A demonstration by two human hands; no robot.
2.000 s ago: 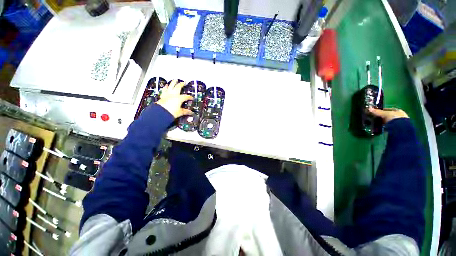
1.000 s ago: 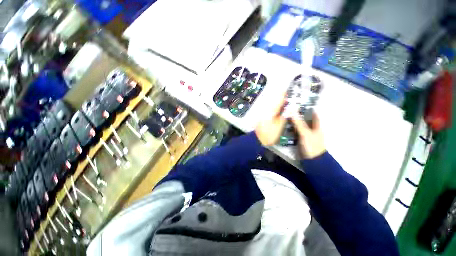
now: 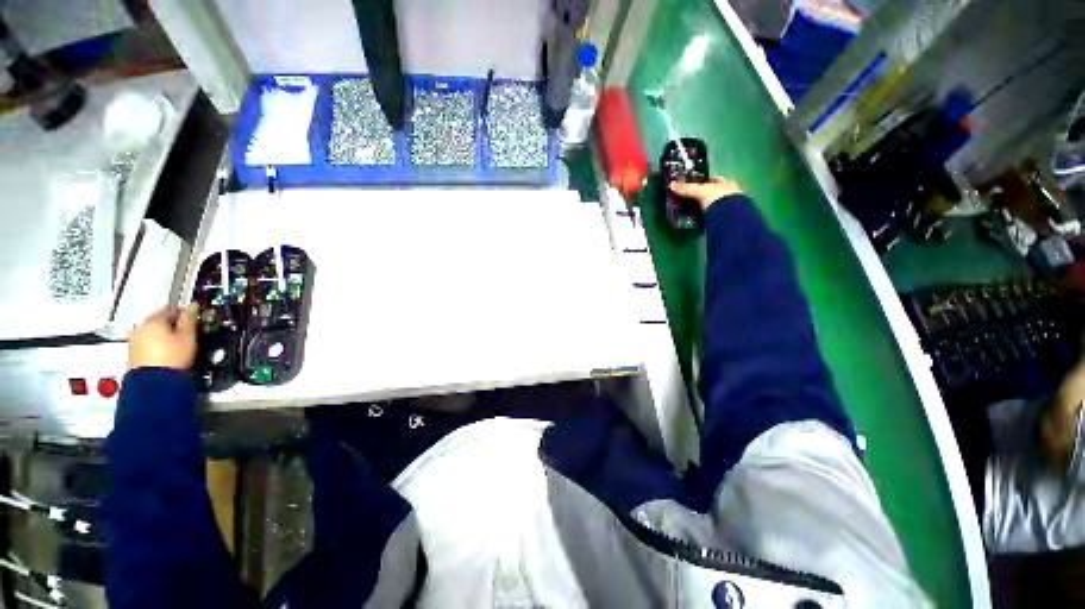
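Observation:
Two open electronic units stand side by side at the left of the white bench. My left hand [image 3: 163, 339] is at the left edge of the left unit [image 3: 223, 312], fingertips touching it. The right unit [image 3: 276, 315] lies against it, its pale round part near the bench's front edge. White cable leads run up from both. My right hand [image 3: 710, 190] is on another open unit [image 3: 683, 182] on the green belt, fingers over its right side. A white lead runs up from that unit.
Blue screw bins [image 3: 399, 176] line the bench's back. A red electric screwdriver [image 3: 620, 140] hangs between bench and green belt [image 3: 833, 416]. A bottle [image 3: 579, 101] stands beside the bins. A white machine box [image 3: 48, 312] is at left. Part of another person [image 3: 1038, 476] shows at far right.
My hands have parted from the unit they held together over the bench. My right hand is now at a unit on the belt, my left at the bench pair. The view has turned right.

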